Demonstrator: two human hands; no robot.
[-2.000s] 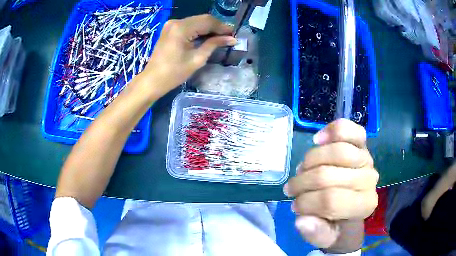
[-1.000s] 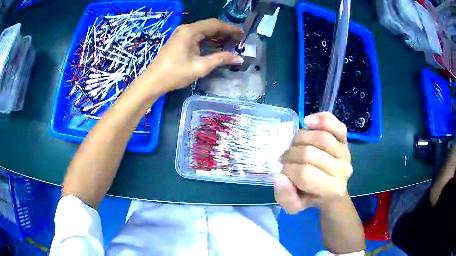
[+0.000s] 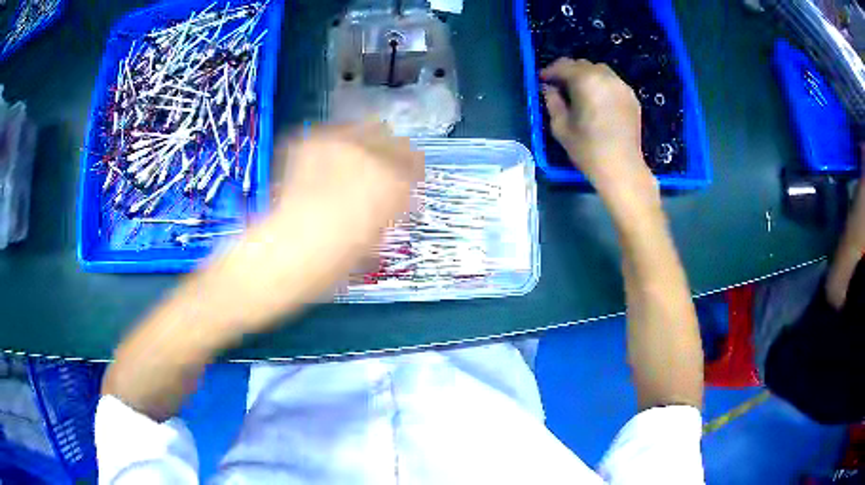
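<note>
My left hand (image 3: 346,194) is blurred over the left part of the clear plastic box (image 3: 532,227); I cannot tell whether it holds anything. Stick parts (image 3: 455,223) lie in line in the box, white ends right, some red ends showing beside my hand. My right hand (image 3: 598,109) is over the left side of the right blue tray (image 3: 704,142), fingers bent down; its fingertips are partly hidden. Small rings (image 3: 660,98) dot the tray's dark inside. The fixture (image 3: 394,64) on the worn press base (image 3: 422,109) has a dark slot, with no hand on it.
The left blue tray (image 3: 95,248) holds jumbled white and red sticks. Stacked clear containers (image 3: 13,175) stand at the far left. A small blue tray (image 3: 818,114) and a dark object (image 3: 811,192) are at the right. Another person's arm (image 3: 847,248) is at the right edge.
My right hand has let go of the press lever and moved up to the ring tray. My left hand has moved from the fixture down to the clear box. The view has shifted.
</note>
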